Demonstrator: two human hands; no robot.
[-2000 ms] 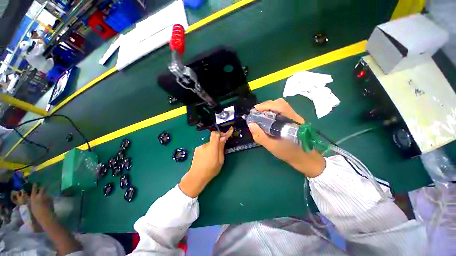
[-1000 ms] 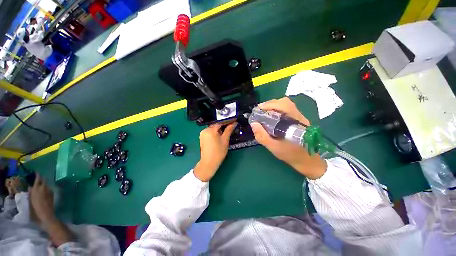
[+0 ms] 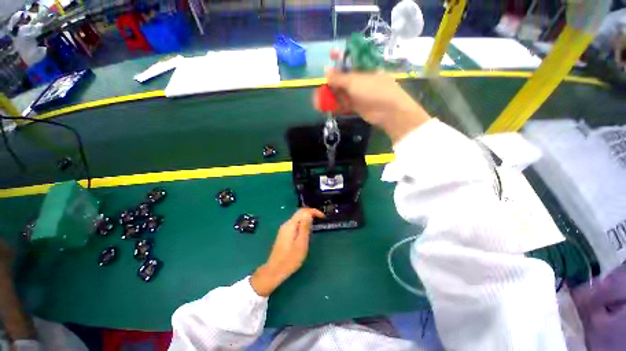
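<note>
The black fixture (image 3: 329,223) stands on the green bench with its back plate upright and a white patch (image 3: 331,182) at its centre. A small black unit (image 3: 331,208) sits at its front. My left hand (image 3: 287,248) has its fingertips at the fixture's front left, beside that unit; whether they grip it is unclear. My right hand (image 3: 376,98) is raised and blurred at the red handle (image 3: 327,99) of the toggle clamp (image 3: 331,140). The green end (image 3: 364,53) of the dispensing syringe shows above this hand; its barrel is mostly hidden.
Several black units (image 3: 143,218) lie left, beside a green block (image 3: 67,216). Two more (image 3: 246,223) lie nearer the fixture, and one (image 3: 269,151) is behind the yellow strip. My right sleeve covers much of the right side. A clear hose (image 3: 397,264) loops beside it.
My right hand has moved up from the fixture to the red handle, carrying the syringe. My left fingertips are at the fixture's front left. The view has shifted, showing more of the room.
</note>
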